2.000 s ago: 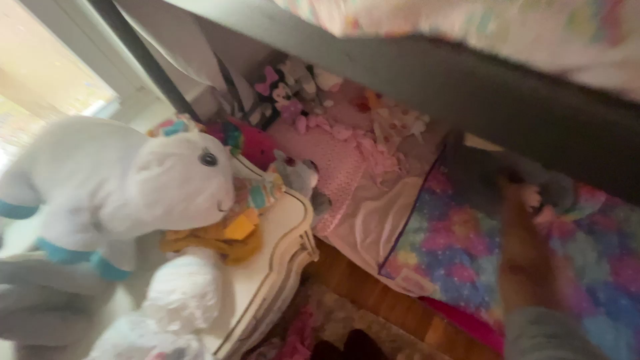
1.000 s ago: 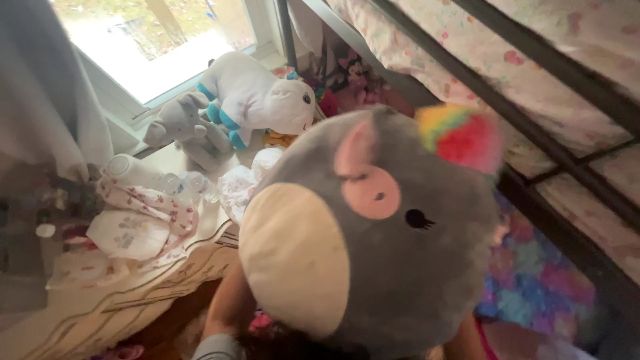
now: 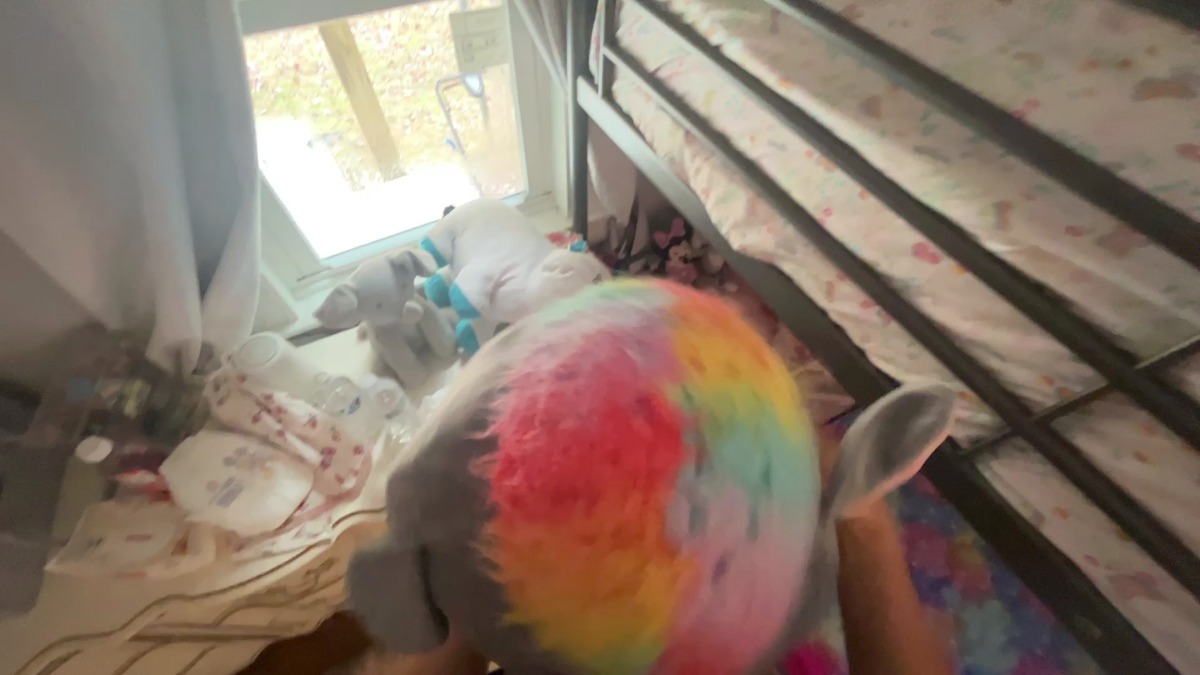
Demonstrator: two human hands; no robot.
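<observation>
A large round grey plush toy [image 3: 647, 469] with a rainbow fur patch fills the lower middle, held up between my arms. Its rainbow side faces the camera, and one grey ear sticks out at the right. My right forearm [image 3: 881, 591] reaches up to the toy's right side; the fingers are hidden behind it. Of my left arm only a sliver of skin [image 3: 455, 656] shows under the toy's lower left, with the fingers out of sight. Behind the toy, a white plush animal with teal feet [image 3: 506, 262] and a grey plush elephant [image 3: 394, 309] rest by the window.
At left, a white dresser top [image 3: 103, 600] holds a diaper [image 3: 234, 483], a patterned cloth [image 3: 309, 431], clear bottles [image 3: 347, 394] and a wipes pack [image 3: 131, 539]. A dark metal bunk bed rail [image 3: 816, 225] crosses the right side. A colourful blanket [image 3: 966, 562] lies below it.
My right hand was reaching beneath the bed; then the round plush toy came up between both arms. The toy has since turned from its face to its rainbow side. The view has swung toward the window.
</observation>
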